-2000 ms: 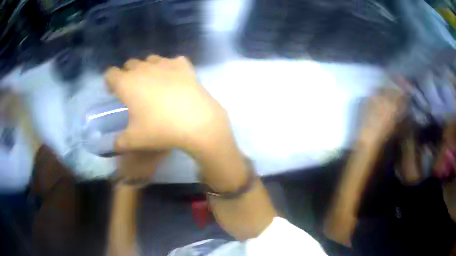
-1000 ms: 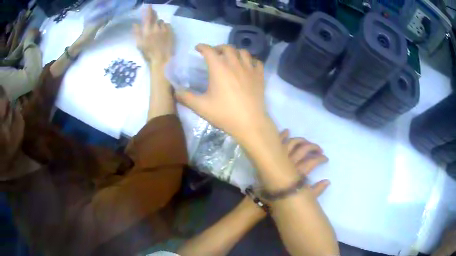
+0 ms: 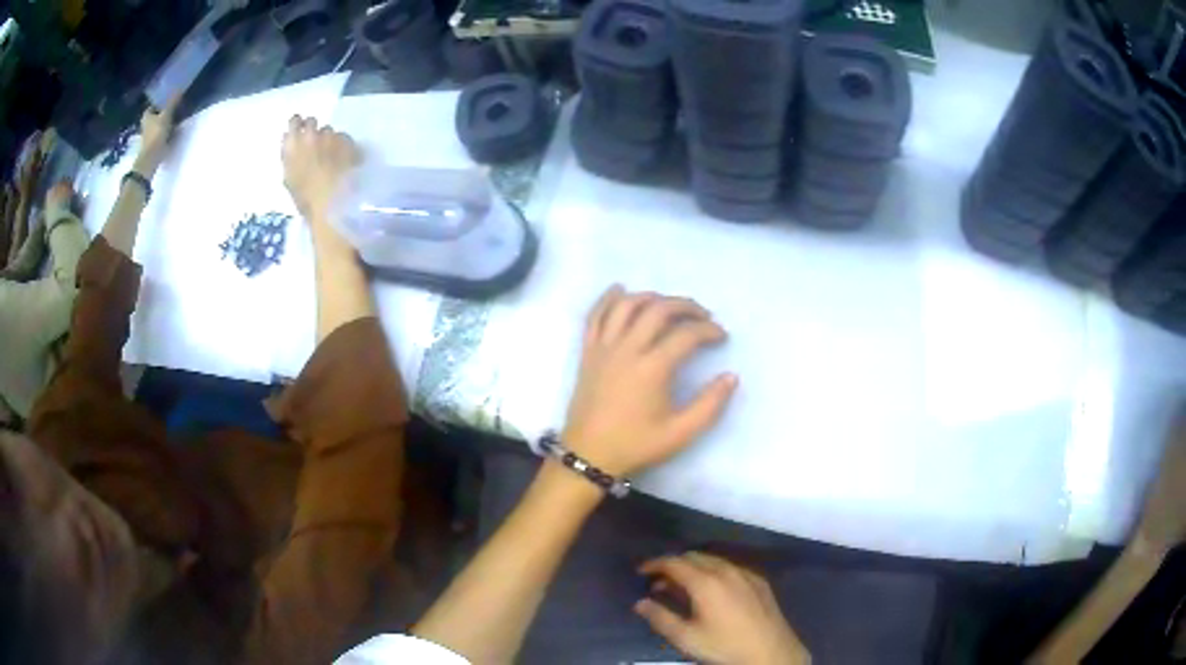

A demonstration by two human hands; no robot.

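Observation:
A black oblong unit (image 3: pixel 455 281) lies on the white table covering left of centre, beside the left neighbour's forearm. A clear cover (image 3: pixel 423 221) is over it, and part of the cover reaches that forearm. My left hand (image 3: pixel 640 383) is palm down over the white covering, right of the unit and apart from it, empty with fingers and thumb spread. My right hand (image 3: pixel 722 608) is low, below the table's front edge, with its fingers bent and apart. I see nothing in it. Its wrist is cut off by the frame.
Stacked black parts stand at the back (image 3: pixel 735 111) and far right (image 3: pixel 1054 156). A crinkled clear strip (image 3: pixel 455 364) crosses the table at left. Small dark parts (image 3: pixel 255 244) lie before the neighbour in brown (image 3: pixel 345 429). Another person's forearm (image 3: pixel 1106 591) is at the lower right.
My right hand has left the clear cover and moved down to below the table edge. The covered unit now shows uncovered by my hands. The view has shifted, and my arms no longer cross.

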